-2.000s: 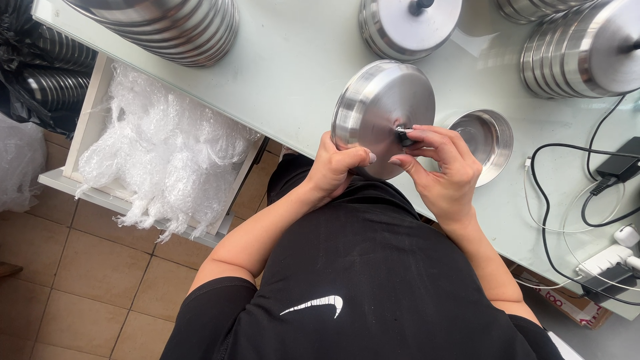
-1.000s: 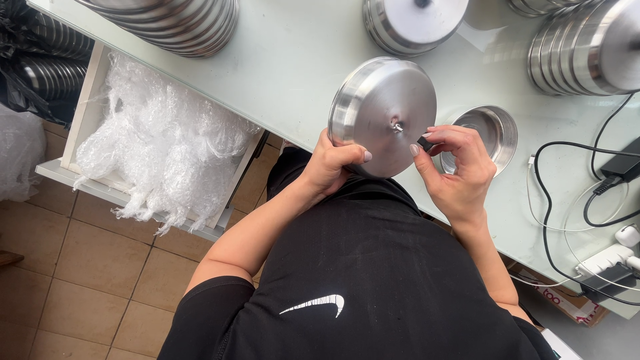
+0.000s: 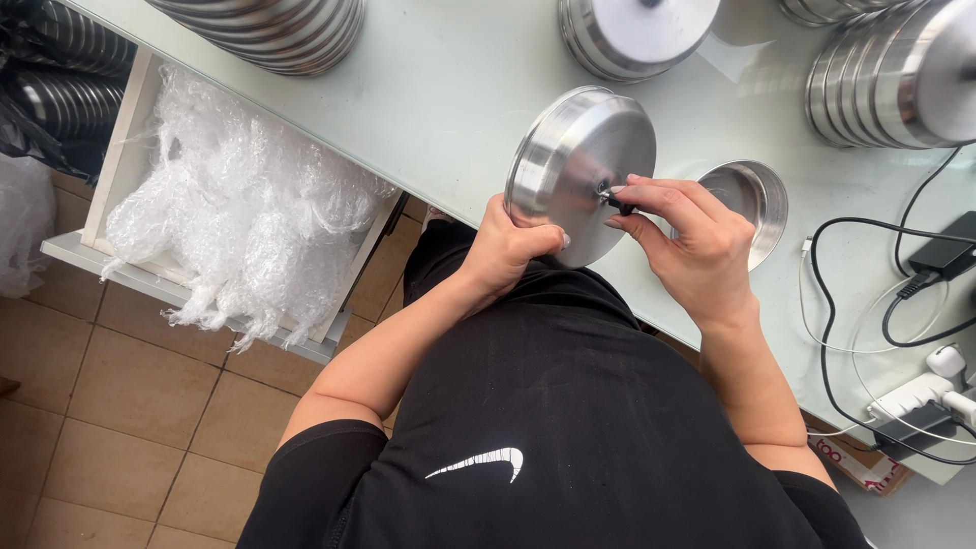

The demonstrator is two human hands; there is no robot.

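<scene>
My left hand [image 3: 515,252] grips the rim of a round stainless steel lid [image 3: 583,160], which is tilted over the table's near edge. Between the thumb and fingers of my right hand [image 3: 686,236] is a small black knob [image 3: 621,204], held at the metal stud in the lid's centre. How far the knob sits on the stud cannot be told. A shallow round steel pan [image 3: 766,202] lies on the glass table [image 3: 427,114], partly behind my right hand.
Stacked steel lids [image 3: 862,91] stand at the right, with a smaller stack [image 3: 640,38] at the top and a tall ribbed stack [image 3: 282,30] at the upper left. An open drawer [image 3: 114,152] holds white plastic netting [image 3: 252,206]. Cables and a power strip [image 3: 911,396] lie at the right.
The black knob was apart from the stud one second ago; my right hand has moved it left to the stud. My left hand keeps its hold on the lid.
</scene>
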